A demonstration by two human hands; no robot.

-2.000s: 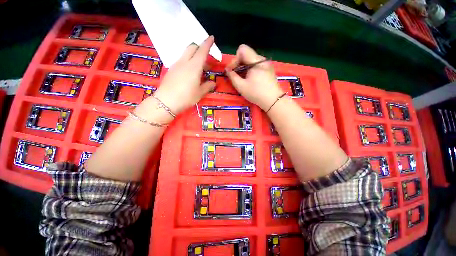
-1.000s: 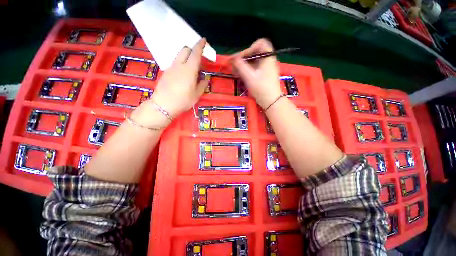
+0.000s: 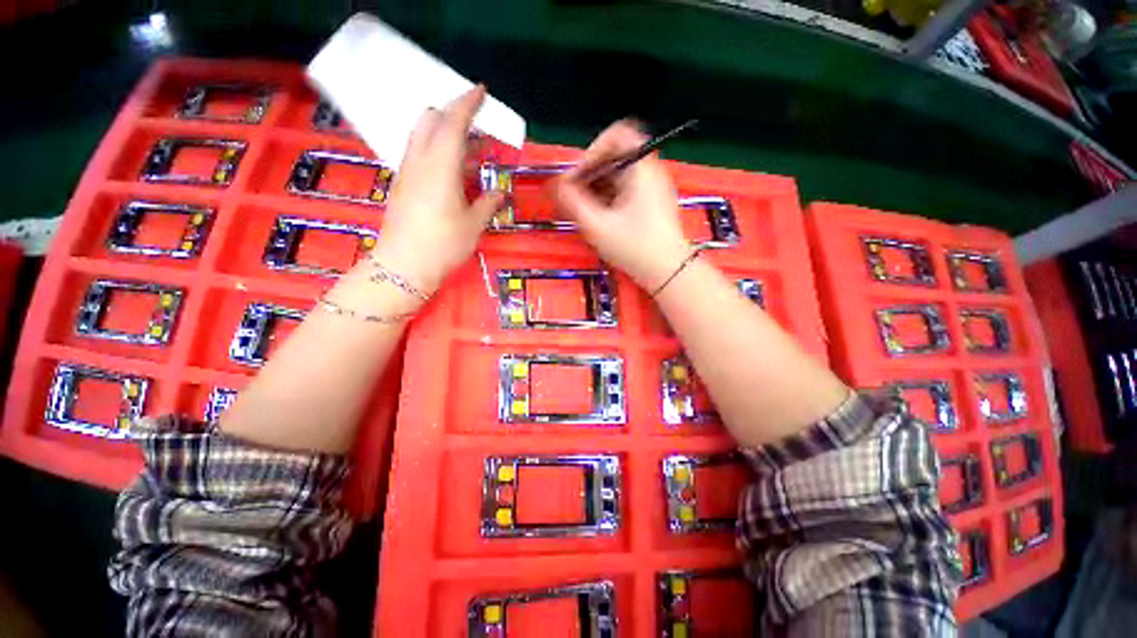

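My left hand (image 3: 436,206) holds a plain white liner sheet (image 3: 393,81) by its right part, above the top edge of the middle red foam tray (image 3: 424,486). My right hand (image 3: 623,206) holds dark, pen-like tweezers (image 3: 661,140), their upper end pointing up and right. The tweezer tip is hidden by my fingers over the top phone middle frame (image 3: 530,197), which both hands partly cover. Another frame (image 3: 555,299) with yellow squares at its left end lies in the pocket below. Any small piece at my fingertips is too small to tell.
A left red tray (image 3: 94,187) and a right red tray (image 3: 829,249) hold more frames. A dark green belt (image 3: 748,75) runs behind, with a pale rail (image 3: 860,38). Dark trays with shiny slim parts (image 3: 1110,293) lie at the far right.
The white sheet and my left hand have moved slightly left and down. My right hand's tweezers are tilted more steeply, and more of the top frame's left end shows.
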